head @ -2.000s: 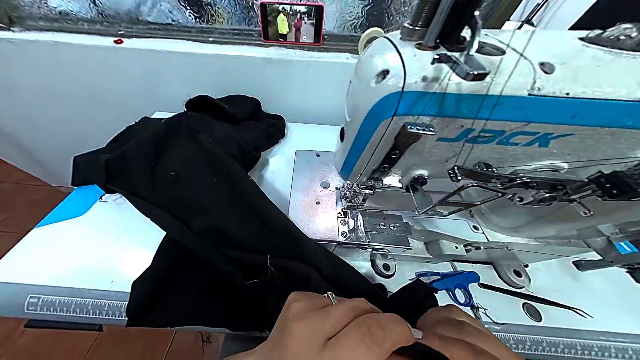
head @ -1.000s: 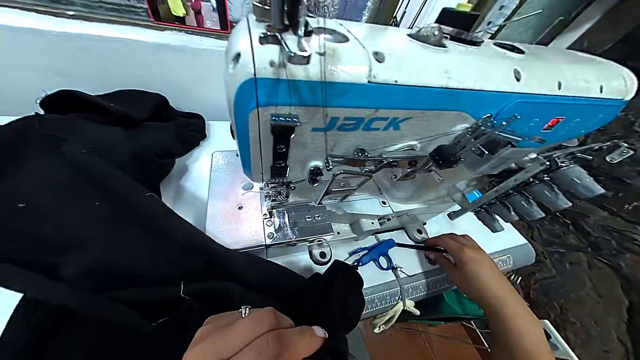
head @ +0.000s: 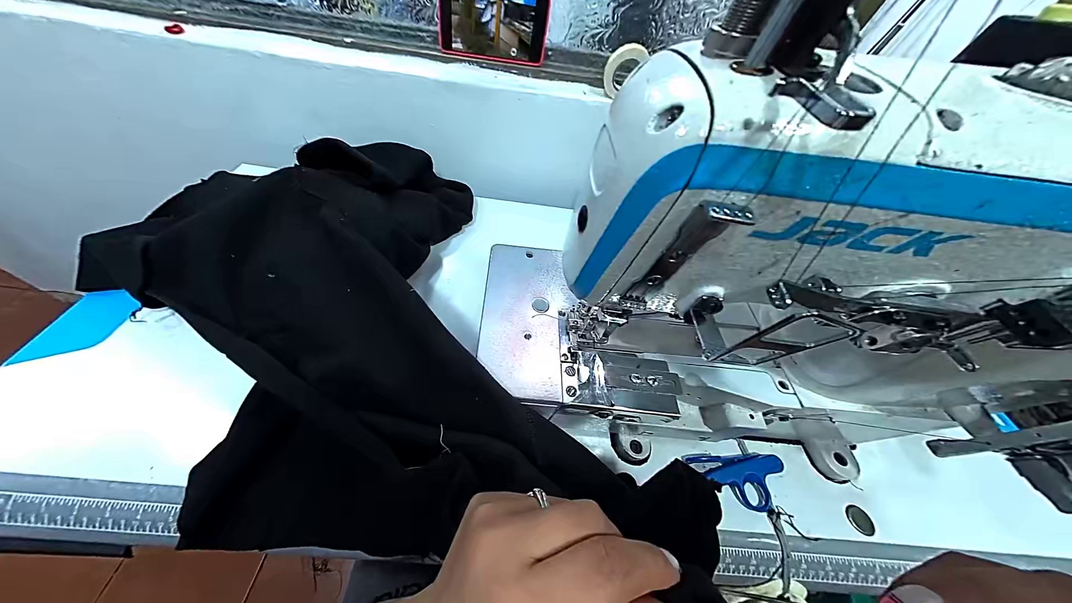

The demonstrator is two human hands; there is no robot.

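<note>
A large piece of black fabric lies bunched and spread over the left of the machine table, its lower right end by the front edge. My left hand is closed on that end, with a ring on one finger. At the bottom right corner my right hand shows only in part; something red is at its fingers, too cut off to name. Blue-handled thread snips lie between the fabric and the machine. A Jack sewing machine stands behind, with its presser foot area beside the metal plate.
A ruler strip runs along the table's front edge. A roll of tape and a phone in a red case are at the window ledge. Threads run down in front of the machine head. Floor tiles show below the table.
My right hand has moved from the table by the snips to the bottom right corner. The dark tweezers seen by the snips earlier no longer show there. My left hand stays on the fabric.
</note>
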